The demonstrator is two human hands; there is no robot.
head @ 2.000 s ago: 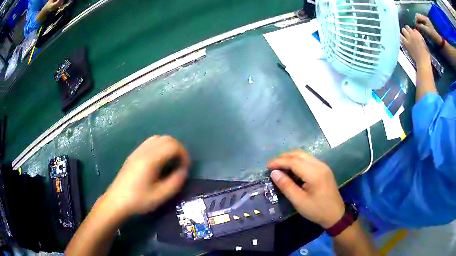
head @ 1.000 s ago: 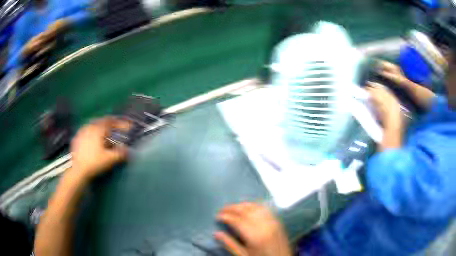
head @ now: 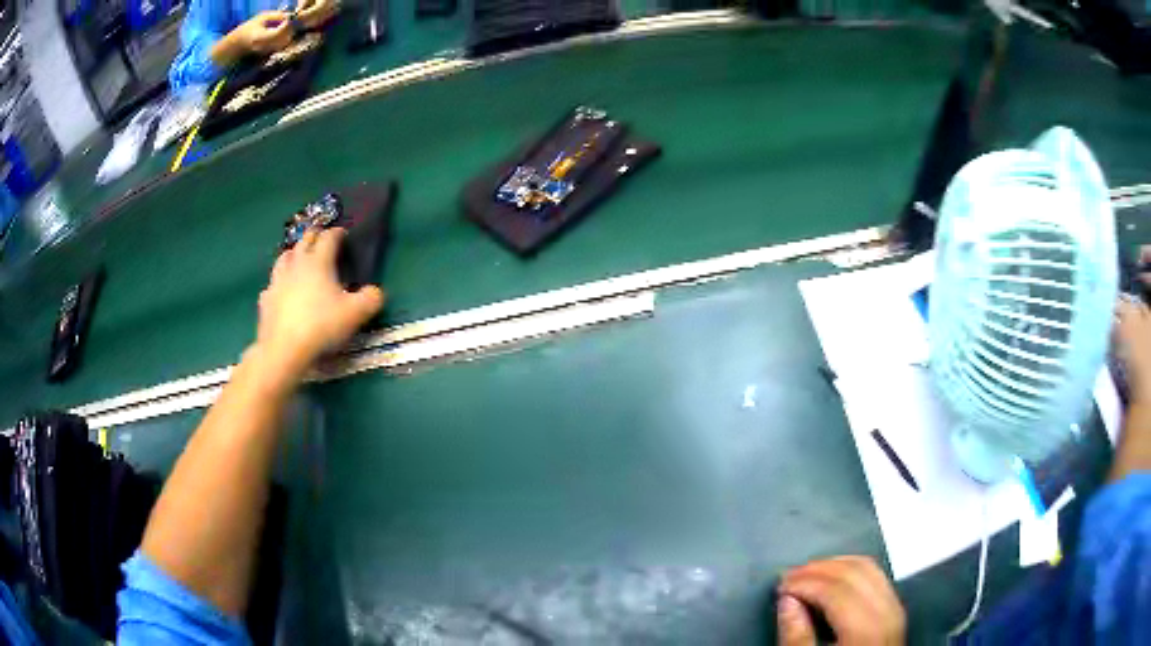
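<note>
My left hand (head: 309, 297) is over the near end of a phone assembly (head: 316, 217) on a black foam pad (head: 370, 234) on the green conveyor belt. Its fingers cover part of the phone, and I cannot tell if they grip it. Another open phone assembly (head: 555, 164) lies on its own black pad (head: 530, 237) farther right on the belt, its blue and silver board at the lower left end. My right hand (head: 843, 603) rests at the bottom edge over the bench, partly cut off, fingers curled; whether it holds anything is hidden.
A mint-green fan (head: 1025, 297) stands on white paper (head: 871, 379) at right, with a dark pen (head: 895, 459). A pale rail (head: 530, 313) divides belt and bench. Stacked black pads (head: 76, 505) stand at left. Another phone (head: 72, 326) lies far left. Other people's hands (head: 271, 28) show at top left.
The phone and pad that lay before me on the bench are gone from there; a pad with a phone now sits on the belt. My left hand has reached the other phone there. The view has shifted.
</note>
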